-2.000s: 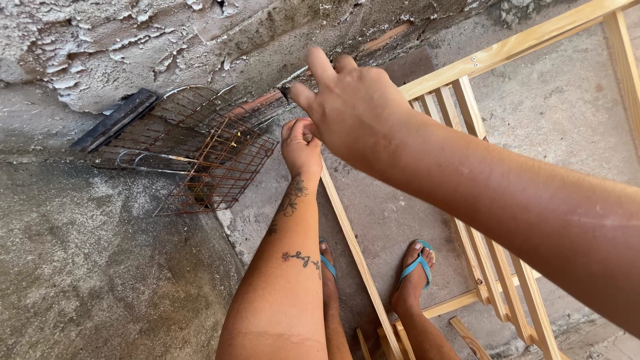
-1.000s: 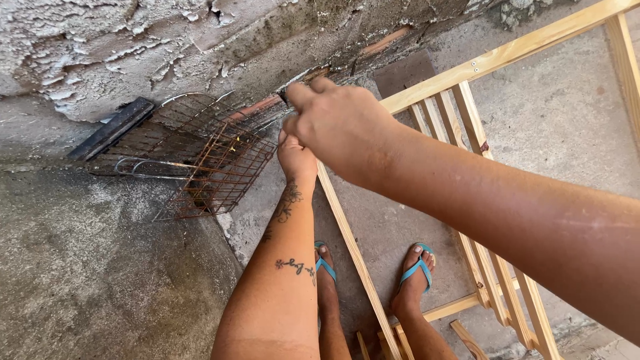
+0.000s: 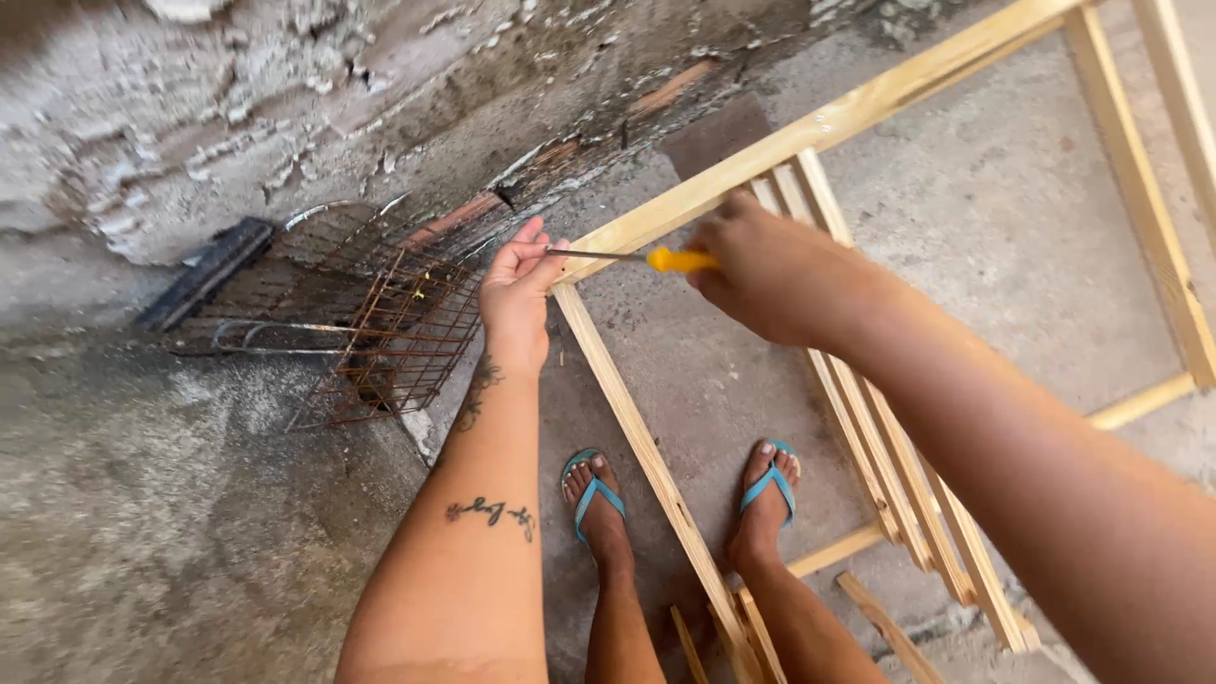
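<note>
My right hand (image 3: 760,271) grips the yellow handle of a screwdriver (image 3: 679,260), whose metal shaft points left. The shaft's tip reaches the fingertips of my left hand (image 3: 518,294), which are pinched together at the end corner of a pale wooden frame (image 3: 722,180). Whether a screw sits between those fingers cannot be told. From that corner a thin wooden rail (image 3: 655,456) runs down toward my feet. Several wooden slats (image 3: 883,437) lie side by side within the frame, to the right.
A rusty wire rack (image 3: 408,332) and a dark bar (image 3: 209,274) lean by the rough, peeling wall (image 3: 237,114) at left. My feet, in blue flip-flops (image 3: 598,494), stand on the concrete floor between the thin rail and the slats. A loose wood strip (image 3: 888,627) lies lower right.
My right hand has moved right, away from my left hand at the corner. The yellow screwdriver now shows in it; the earlier frames do not show its handle.
</note>
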